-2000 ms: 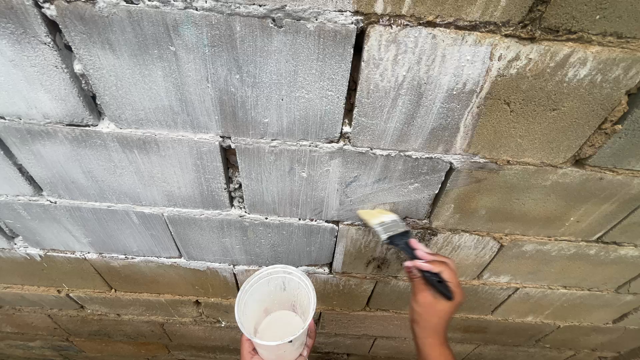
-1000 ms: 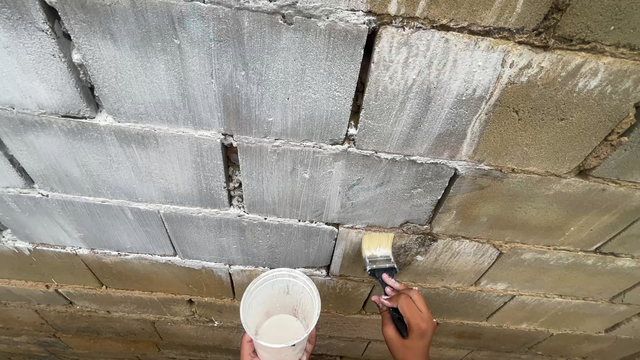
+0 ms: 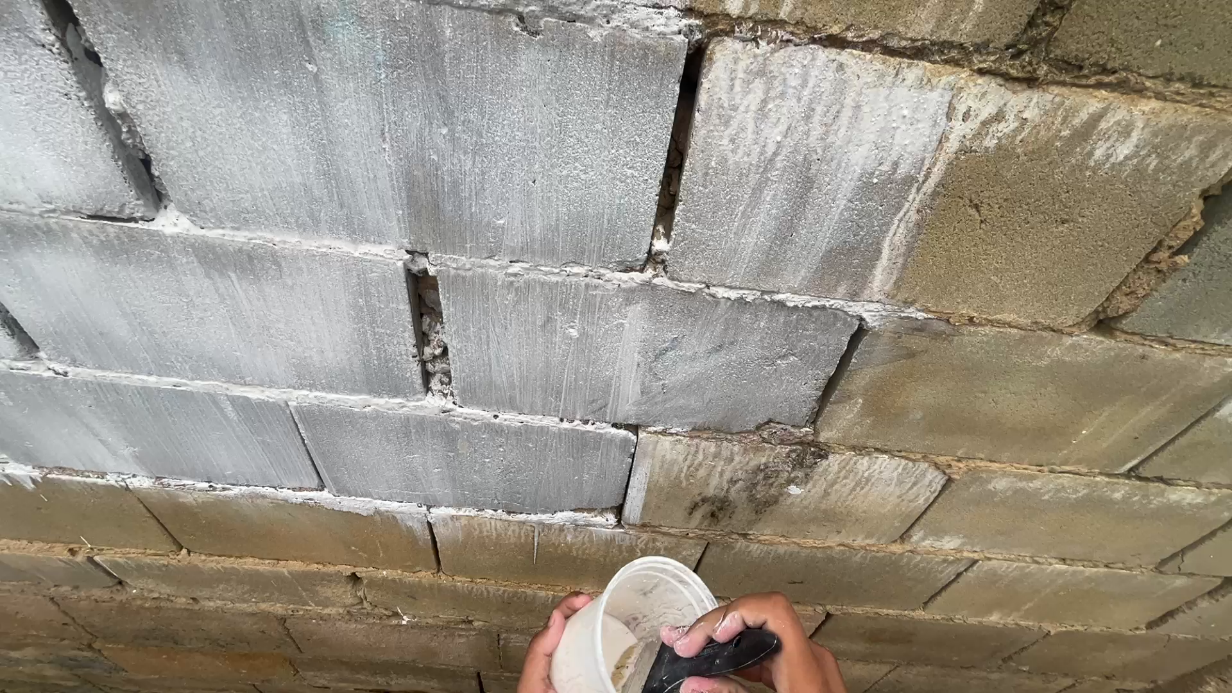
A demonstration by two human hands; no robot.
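At the bottom of the view, my left hand (image 3: 549,643) holds a white plastic tub (image 3: 589,647) with whitish liquid inside, tilted towards the right. My right hand (image 3: 770,640) grips the black handle of a paintbrush (image 3: 707,659), whose head is down in the tub, its bristles mostly hidden. Above both hands rises a concrete block wall (image 3: 568,346). Its upper left blocks wear a streaky whitish-grey coat. The blocks at the right and along the bottom are bare and brownish. One block (image 3: 760,486) just above the tub has dark stains and faint white streaks.
Open vertical joints (image 3: 430,332) and a dark gap (image 3: 677,159) run between coated blocks. Rough mortar (image 3: 1155,260) shows in a joint at the right. White coating lies along several horizontal joints on the left.
My right hand has moved the brush from the stained block down into the tub. The tub, upright before, now leans to the right in my left hand.
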